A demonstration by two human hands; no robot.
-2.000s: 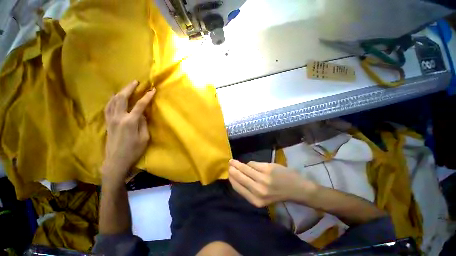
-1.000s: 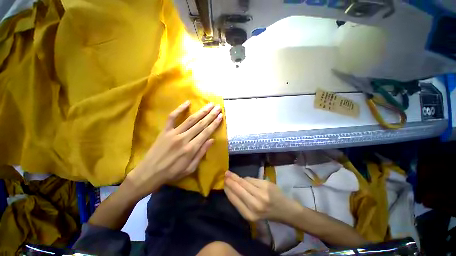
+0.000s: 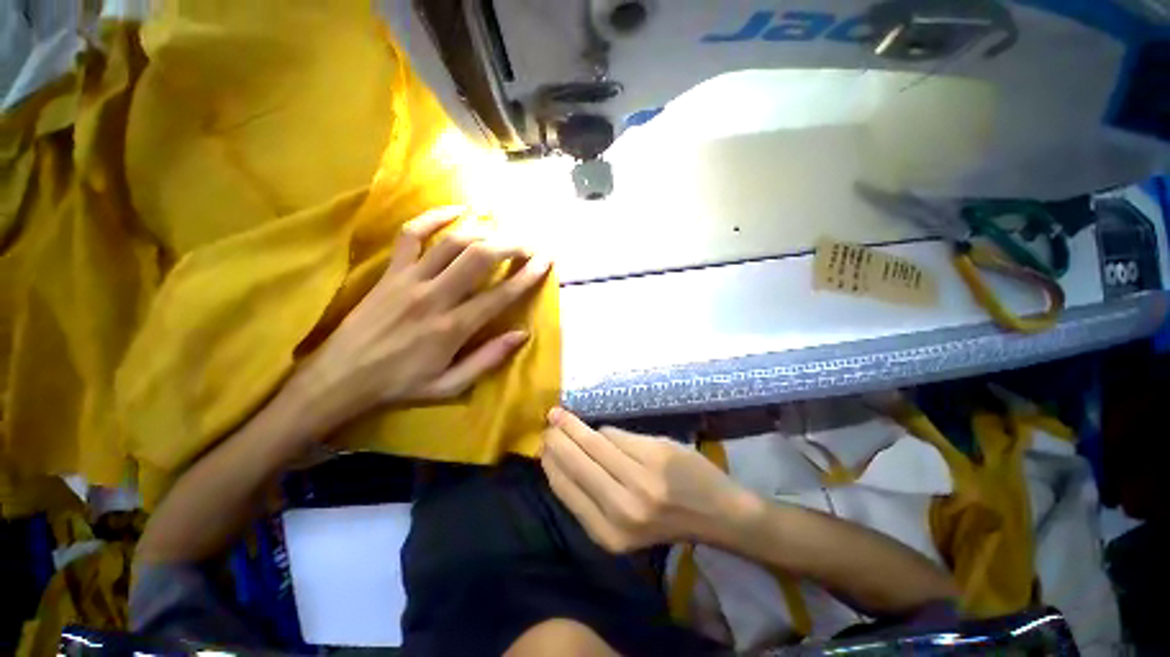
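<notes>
A large mustard-yellow fabric panel (image 3: 244,141) lies on the left of the machine table and reaches under the sewing machine head (image 3: 796,64). The needle area is lost in lamp glare. My left hand (image 3: 417,315) lies spread on the fabric near the glare, palm down, fingers apart and slightly bent. My right hand (image 3: 635,481) pinches the fabric's lower right edge between thumb and fingertips at the table's front edge. The fabric's right edge runs roughly straight between my two hands.
A tan paper tag (image 3: 875,272) and scissors with green and yellow handles (image 3: 1014,263) lie right of the needle. A measuring strip (image 3: 770,372) runs along the table's front edge. White and yellow garment pieces (image 3: 885,494) hang below at the right. A small control panel (image 3: 1123,250) sits at the table's right end.
My left hand has moved right across the fabric, then up toward the needle, with its fingers now more bent. My right hand still pinches the lower edge. The camera view has shifted.
</notes>
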